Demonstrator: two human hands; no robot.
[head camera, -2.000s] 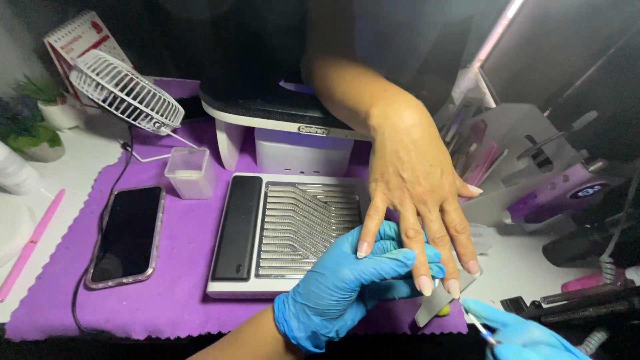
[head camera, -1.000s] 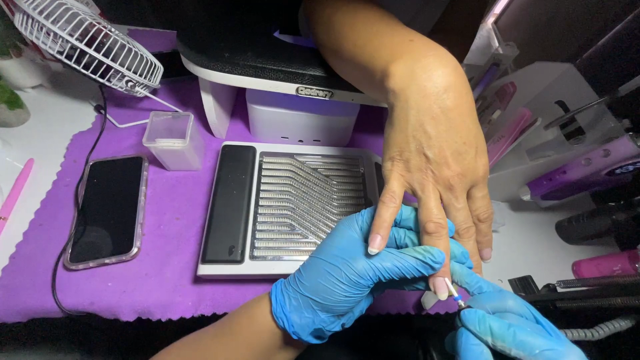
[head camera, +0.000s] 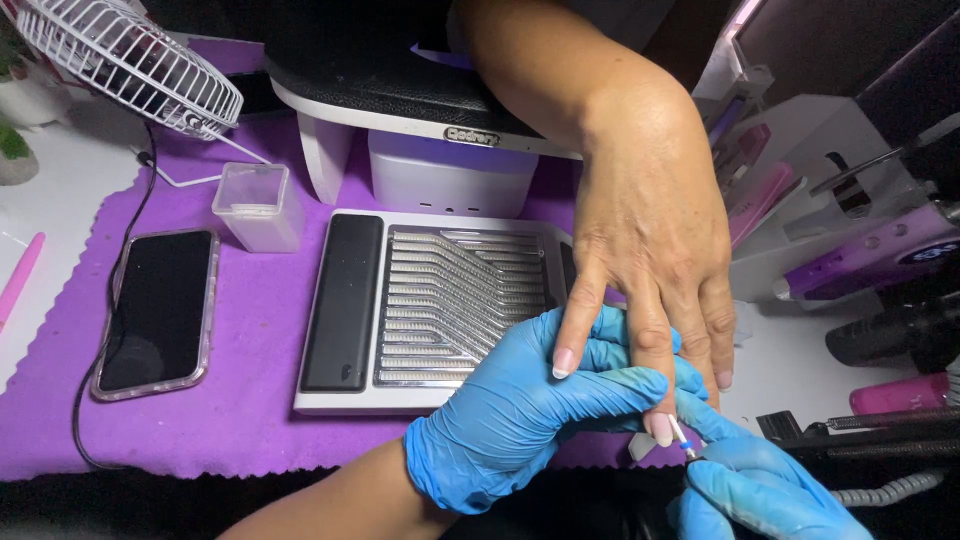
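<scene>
My left hand (head camera: 525, 397), in a blue glove, holds one finger of another person's hand (head camera: 652, 195) from below, with my thumb on top. My gloved right hand (head camera: 757, 480) grips a nail drill, mostly hidden in my fingers. Its thin white bit (head camera: 677, 429) with a blue ring lies at the side of the held finger's nail (head camera: 661, 430). The other person's hand is palm down, its wrist over the edge of a black padded armrest (head camera: 397, 86). Their other fingers are spread.
A nail dust collector (head camera: 450, 307) with a metal grille lies on a purple cloth. Left are a phone (head camera: 161, 307), a clear plastic container (head camera: 259, 206), a black cable and a white fan (head camera: 135, 64). At right stand a tool holder and a purple device (head camera: 877, 251).
My right hand has come up to the held finger, and the bit now lies at its nail; two seconds ago it was lower right. The view has moved closer.
</scene>
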